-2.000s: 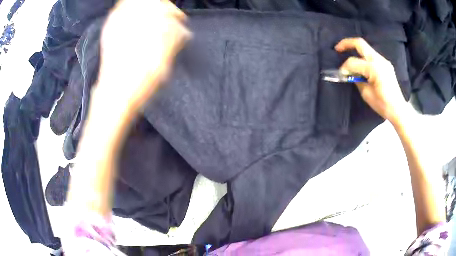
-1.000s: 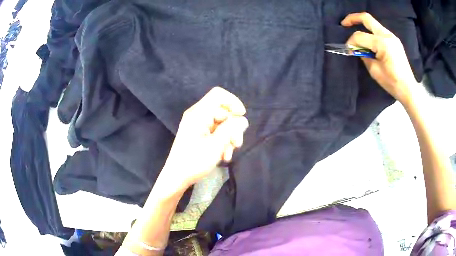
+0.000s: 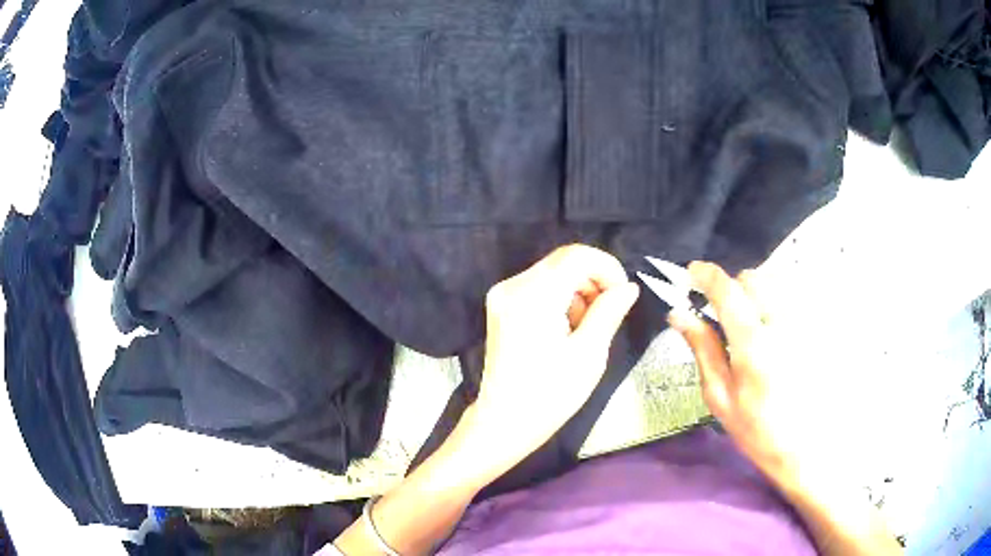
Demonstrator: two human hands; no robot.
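Note:
A large dark garment (image 3: 359, 163) lies spread in front of me, with a stitched rectangular panel and a raised band at its middle. My left hand (image 3: 565, 326) is at the garment's lower middle, thumb and fingertips pinched together on what looks like its edge; any thread there is too small to see. My right hand (image 3: 723, 337) holds silver thread snips (image 3: 668, 291) just right of my left fingertips. Their two pointed blades are apart and point up and left. A sleeve-like part of the garment hangs down behind my left hand toward the table edge.
More dark garments lie heaped at the far right (image 3: 940, 98) and along the left side (image 3: 44, 369) of the white table (image 3: 869, 282). Below the near table edge at left are dark cloth and a brownish piece. The wearer's purple top (image 3: 652, 505) is at the bottom.
My left hand has moved right. My right hand has come down and left with the snips, beside the left. The garment's right part has folded or shifted leftward, bringing the band to the middle.

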